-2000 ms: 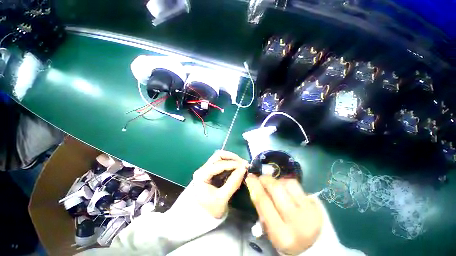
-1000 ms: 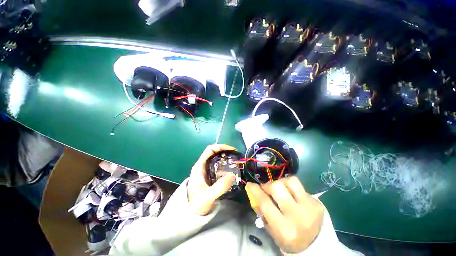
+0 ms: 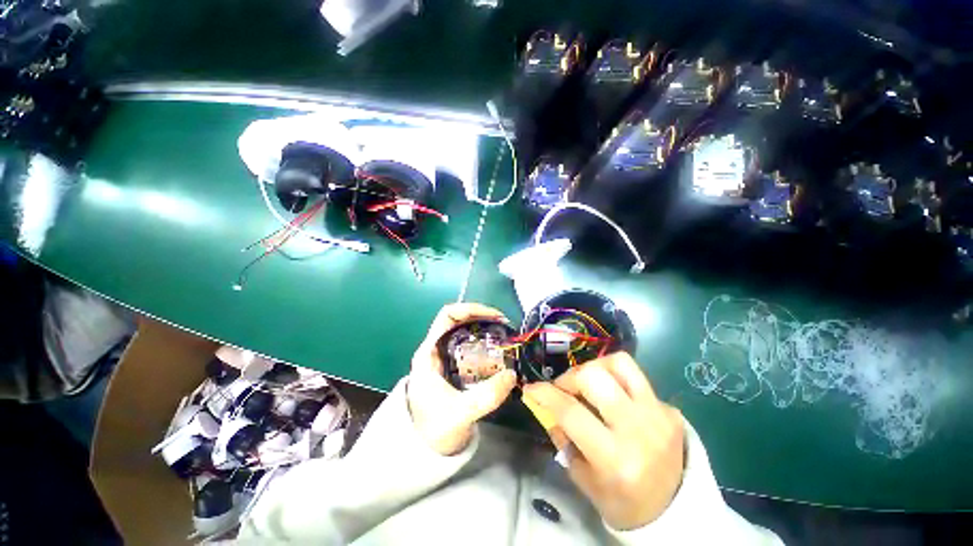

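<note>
My left hand (image 3: pixel 453 400) holds a round camera module with its circuit board (image 3: pixel 477 357) facing up. Right beside it, the round black camera housing (image 3: pixel 597 315) lies open, with a small silvery cylinder inside. Red, yellow and orange wires (image 3: pixel 585 333) run between the module and the housing. A white bracket (image 3: pixel 537 267) joins the housing at its upper left, and a white tail cable (image 3: pixel 597 215) curves from it. My right hand (image 3: pixel 613 427) is at the housing's lower rim, its fingers closed around a thin yellow thing, perhaps a screwdriver handle (image 3: pixel 544 408); its tip is hidden.
Two black-and-white units (image 3: pixel 309 176) with loose red leads lie at the upper left of the green bench (image 3: pixel 181 256). Rows of circuit-board modules (image 3: pixel 640 144) stand at the upper right. Tangled clear strands (image 3: pixel 843 373) lie right. A carton of parts (image 3: pixel 133 427) is below the bench, left.
Since the earliest frame, my left hand has turned up the module with its board showing, and the wires have come into view. Over the last second both hands have shifted only slightly.
</note>
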